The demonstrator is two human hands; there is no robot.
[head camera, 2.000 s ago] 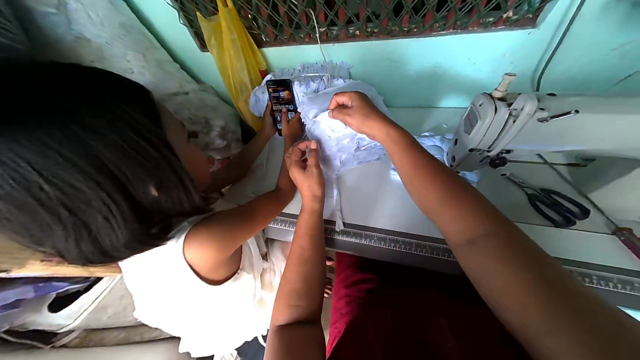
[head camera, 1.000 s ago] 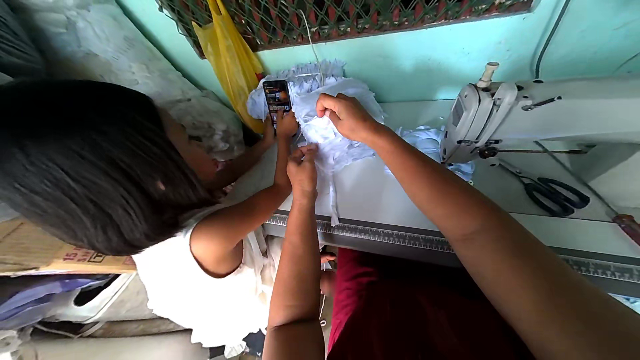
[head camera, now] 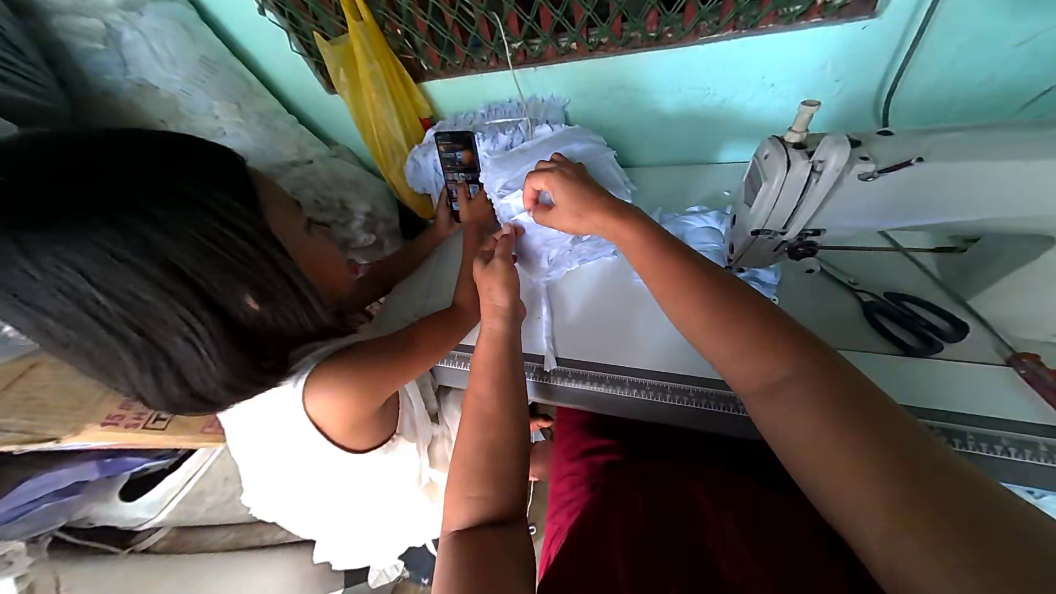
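Observation:
A pile of pale blue-white ruffled fabric (head camera: 569, 247) lies on the sewing table against the wall. Over its left edge my left hand (head camera: 498, 272) has thumb and fingertips pinched together; whether thread or cloth is between them is too small to tell. My right hand (head camera: 569, 196) hovers over the pile with bent fingers brought toward the thumb, and anything in them cannot be made out. A narrow fabric strip (head camera: 547, 326) hangs from the pile toward the table's ruler edge. More pale fabric (head camera: 701, 235) lies beside the sewing machine (head camera: 792, 198).
Close on my left, a person in a white sleeveless top (head camera: 346, 462) holds a smartphone (head camera: 459, 165) beside the fabric. Black-handled scissors (head camera: 907, 322) and a screwdriver (head camera: 1031, 378) lie at the right. A yellow plastic bag (head camera: 375, 99) hangs at the wall below a metal grille (head camera: 577, 33).
My hands stay over the fabric pile with only small shifts. The other person still holds the phone, a hand at its lower part.

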